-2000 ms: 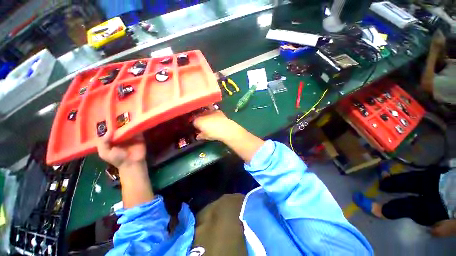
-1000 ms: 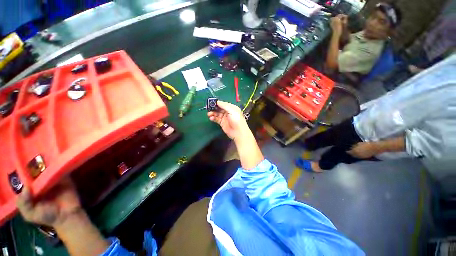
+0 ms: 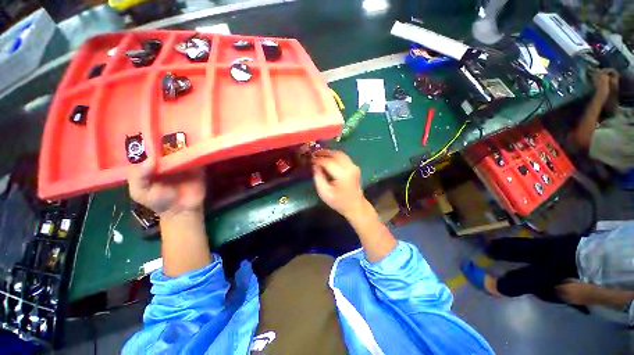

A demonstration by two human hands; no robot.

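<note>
My left hand [image 3: 169,192] grips the near edge of a red compartment tray [image 3: 222,104] and holds it raised and tilted. Its pockets hold several small watch-like units, such as a dark one with a round face [image 3: 135,148] and a gold-faced one [image 3: 174,142]. Below it lies a second, dark tray with small red-looking parts [image 3: 283,166], mostly hidden by the raised tray. My right hand [image 3: 338,182] is at the right end of the lower tray, fingertips together by small parts there. Whether it holds one cannot be told.
Yellow-handled pliers [image 3: 338,100], a green-handled screwdriver [image 3: 355,121], white paper [image 3: 371,95] and a red stick [image 3: 428,127] lie beyond my right hand. A black compartment tray [image 3: 35,277] is at left. Another red tray [image 3: 525,170] and people are at right.
One second ago my right hand held a small black square unit up, away from the trays. It is now back at the lower tray's right end, and the view has turned left.
</note>
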